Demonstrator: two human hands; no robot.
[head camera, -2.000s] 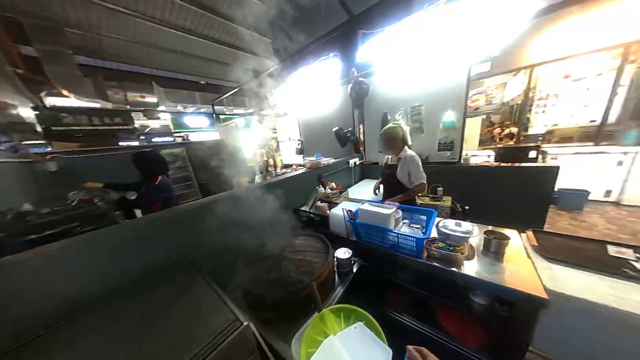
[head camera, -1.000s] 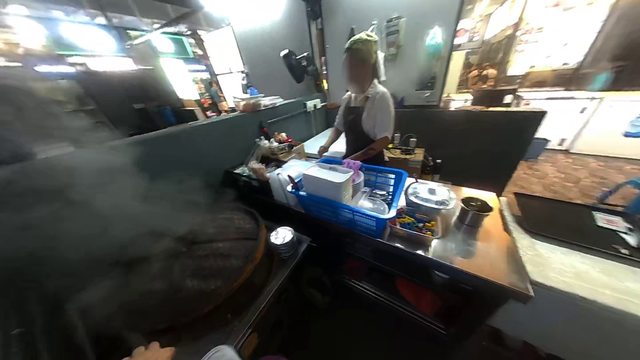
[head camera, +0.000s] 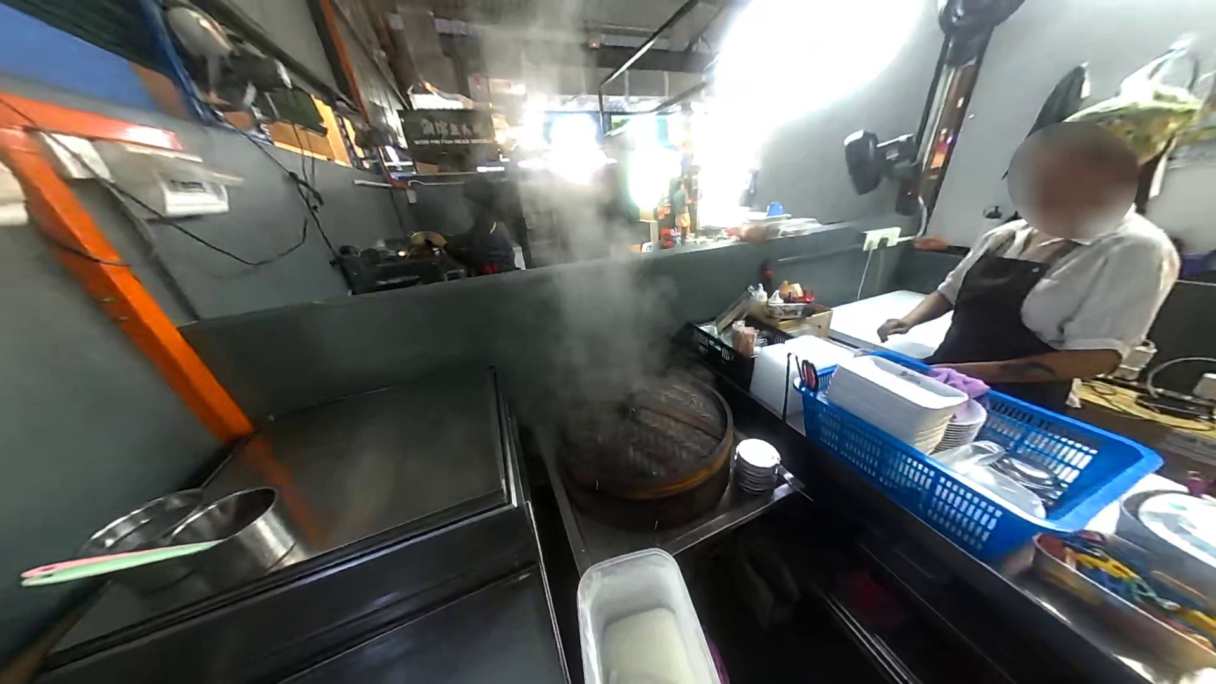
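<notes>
Neither of my hands shows in the view of now. At the bottom centre, close to me, is a white rectangular plastic container (head camera: 646, 617) with pale contents; what holds it up is hidden. Beyond it a large round steamer with a woven lid (head camera: 655, 442) gives off steam on a metal top. A stack of small white dishes (head camera: 757, 465) stands just right of the steamer. To the right, a blue plastic basket (head camera: 969, 475) holds white rectangular trays (head camera: 896, 397), plates and clear lids.
A co-worker in a dark apron (head camera: 997, 294) stands behind the basket. Metal pots (head camera: 237, 532) with a pink and green handle (head camera: 123, 562) across them are at the left. A low grey wall (head camera: 427, 318) runs behind the steamer. A metal tray of colourful small items (head camera: 1130, 579) lies lower right.
The view has turned left. A hand seen at the bottom edge in both earlier frames is out of view. The white rectangular container has come into view.
</notes>
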